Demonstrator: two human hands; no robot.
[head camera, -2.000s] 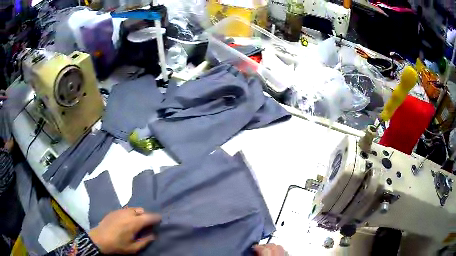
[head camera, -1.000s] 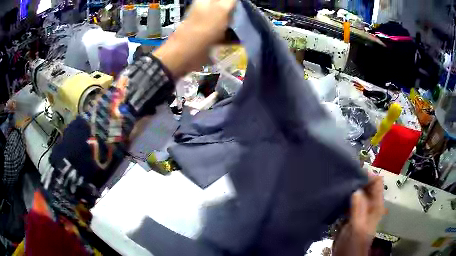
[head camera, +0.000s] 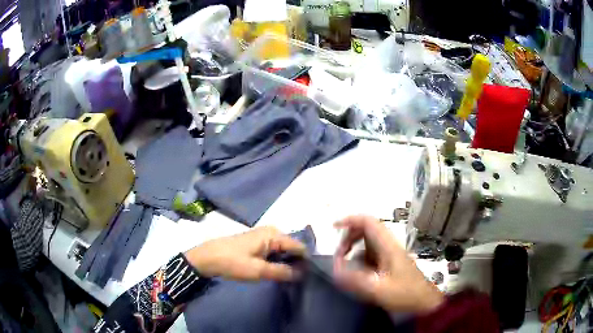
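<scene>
A grey-blue garment panel (head camera: 253, 302) lies at the front of the white table, cut off by the lower edge. My left hand (head camera: 244, 255) grips the panel's upper edge between thumb and fingers. My right hand (head camera: 383, 270) is blurred at the panel's right side, thumb and fingers curled near the same edge; whether it holds cloth is unclear. The cream sewing machine head (head camera: 455, 195) stands to the right of my right hand. Its needle area is partly hidden behind my right hand.
A crumpled pile of grey-blue cut pieces (head camera: 260, 156) lies behind the hands, with narrow strips (head camera: 117, 244) at left. A yellow-green strip (head camera: 190, 208) lies beside the pile. A second machine (head camera: 78, 162) stands far left. Clear bags (head camera: 396, 97) and a red block (head camera: 499, 117) are behind.
The panel, lifted and spread in the air between both hands a second ago, is now down at the table front. Both hands have come down and moved close together.
</scene>
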